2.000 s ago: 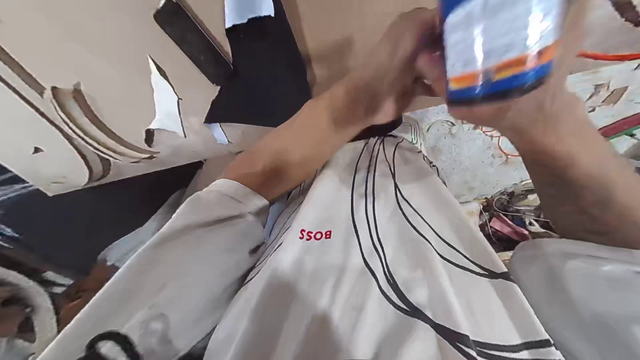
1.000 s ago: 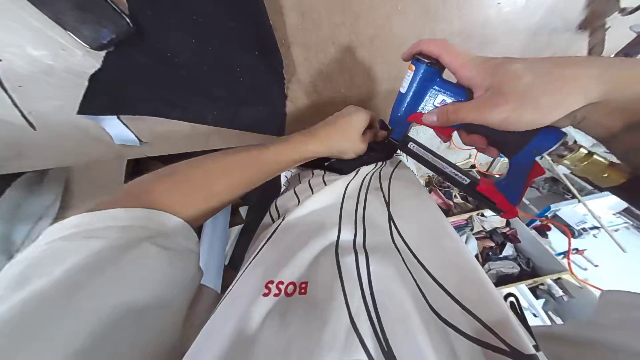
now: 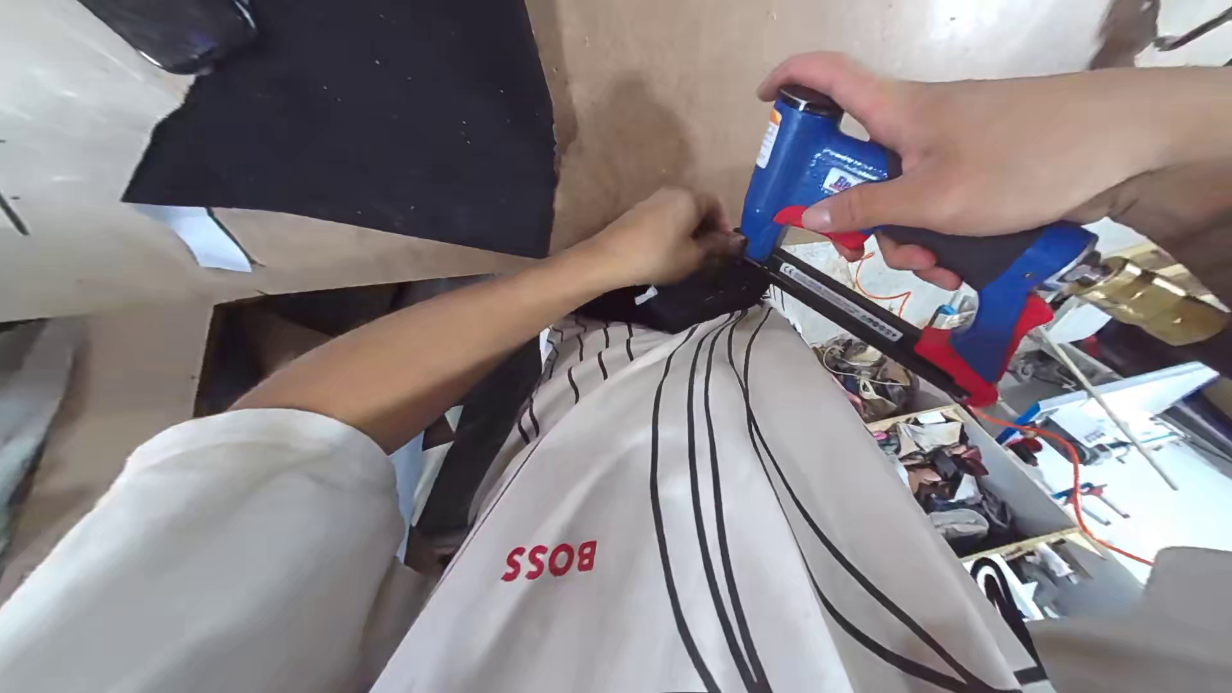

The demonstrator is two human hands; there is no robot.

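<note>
My right hand (image 3: 924, 154) grips a blue, black and red pneumatic staple gun (image 3: 818, 173) at the upper right. The gun's nose points down at a black piece of material (image 3: 693, 294) near my waist. My left hand (image 3: 664, 236) holds the edge of that black piece with bent fingers, right beside the nose. Whether the nose touches the material cannot be told. A finger of my right hand lies by the red trigger. The fingertips of my left hand are partly hidden.
A larger black cloth (image 3: 385, 115) lies on the brown board surface (image 3: 635, 87), with a dark phone-like object (image 3: 178, 29) at its upper left. An orange air hose (image 3: 1076, 472) runs down at the right, past wooden-edged bins (image 3: 948, 472) of scraps and a white surface holding tools.
Two seconds ago the blue tool was raised close to the camera. It has come down beside my left hand. Since one second ago both hands have stayed in nearly the same pose.
</note>
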